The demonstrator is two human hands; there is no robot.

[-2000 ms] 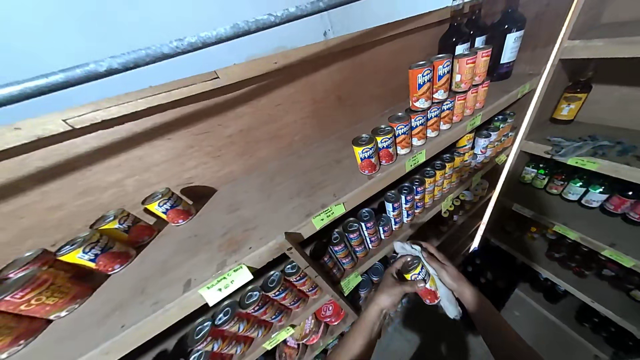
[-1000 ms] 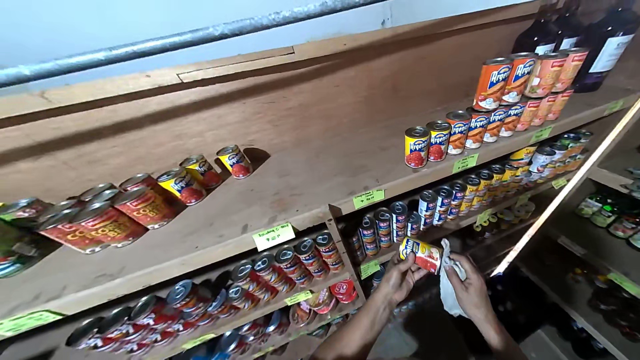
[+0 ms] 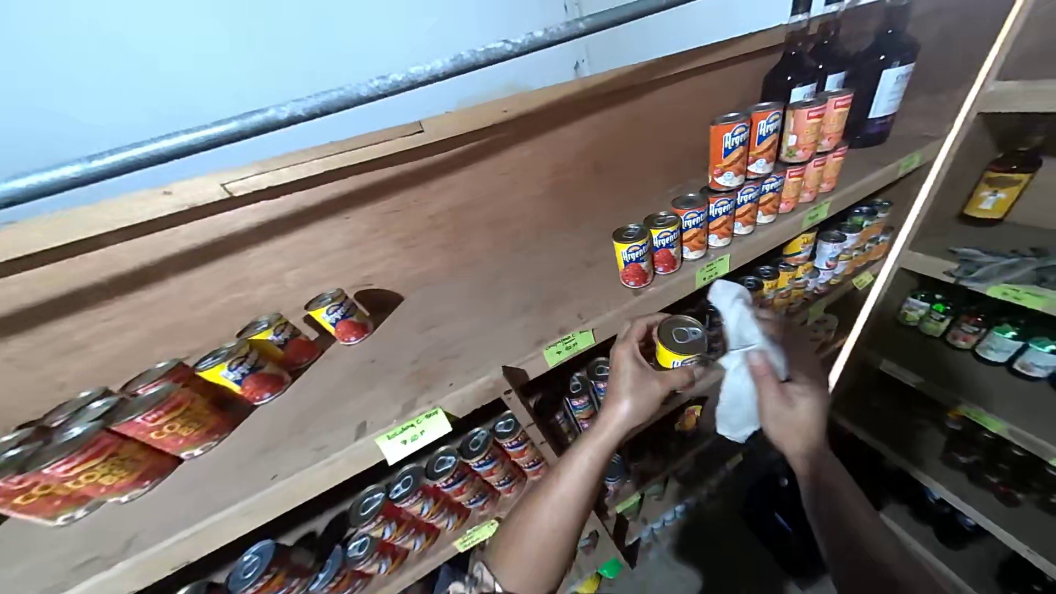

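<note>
My left hand (image 3: 648, 375) grips a yellow pull-tab can (image 3: 681, 341) in front of the shelf edge, its lid turned toward me. Close by on the right, my right hand (image 3: 784, 388) holds a white cloth (image 3: 736, 363) that hangs down beside the can. Behind them on the top wooden shelf (image 3: 495, 322) stands a row of Argentina cans (image 3: 633, 256), with orange cans (image 3: 729, 152) stacked on part of it. Farther left on the same shelf are several yellow-labelled cans (image 3: 340, 316) and larger red corned beef cans (image 3: 173, 408).
Dark bottles (image 3: 883, 82) stand at the shelf's far right end. Lower shelves hold rows of cans (image 3: 445, 478), and handwritten green tags (image 3: 569, 347) line the edges. A metal pipe (image 3: 330, 99) crosses above. Another shelf unit at right carries jars (image 3: 1000, 342) and a bottle (image 3: 1002, 186).
The can in my left hand has turned from lying tilted, label showing, to lid toward me. The white cloth, bunched at the can earlier, now hangs from my right hand.
</note>
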